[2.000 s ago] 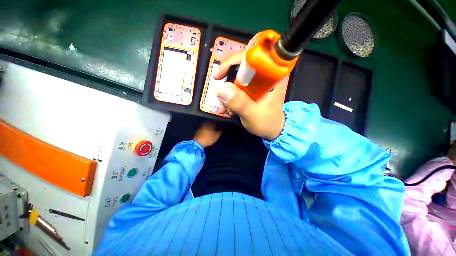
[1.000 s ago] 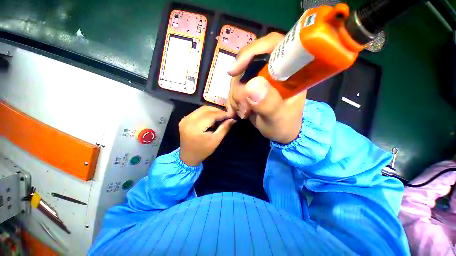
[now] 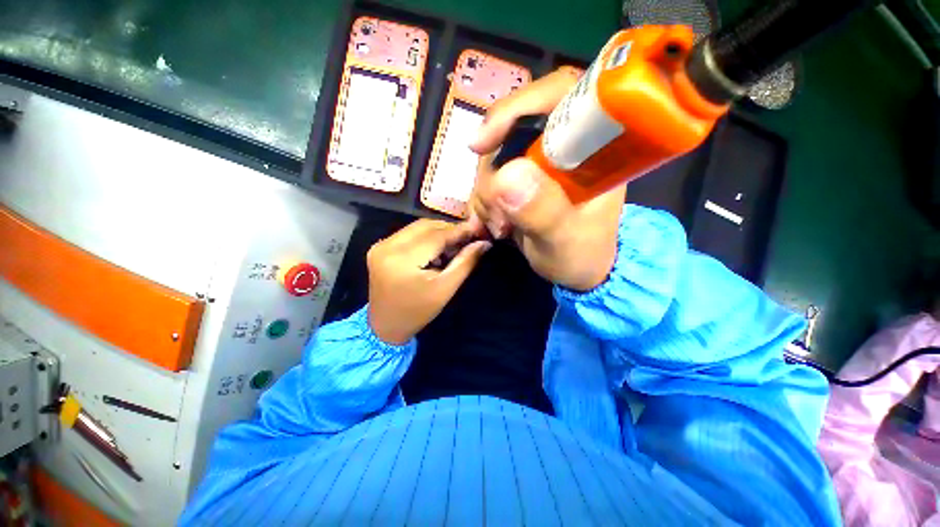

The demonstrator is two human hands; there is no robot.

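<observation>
My right hand [image 3: 562, 221] is closed around the orange electric screwdriver [image 3: 639, 113], which is tilted with its dark upper end toward the top right. My left hand [image 3: 412, 278] is bare, with thumb and fingertips pinched together at the right hand's fingertips. Whatever lies between the fingertips is too small or hidden to tell. The black compartment tray [image 3: 437, 124] lies beyond the hands. One phone middle frame [image 3: 373, 113] lies in its left slot, and a second frame [image 3: 454, 154] lies in the slot beside it. A third frame shows only by its top edge behind the right hand.
The white machine [image 3: 113, 196] stands at the left with a red emergency stop button [image 3: 302, 279] and green buttons [image 3: 277, 328]. Yellow-topped hand tools [image 3: 98, 427] lie on it. Round dishes [image 3: 773, 88] are partly hidden at the top. A pink-clad person [image 3: 876, 432] is at the lower right.
Since two seconds ago my left hand has risen from below the tray to meet my right fingertips. The screwdriver moved right and looks larger. In the last second it shifted slightly left.
</observation>
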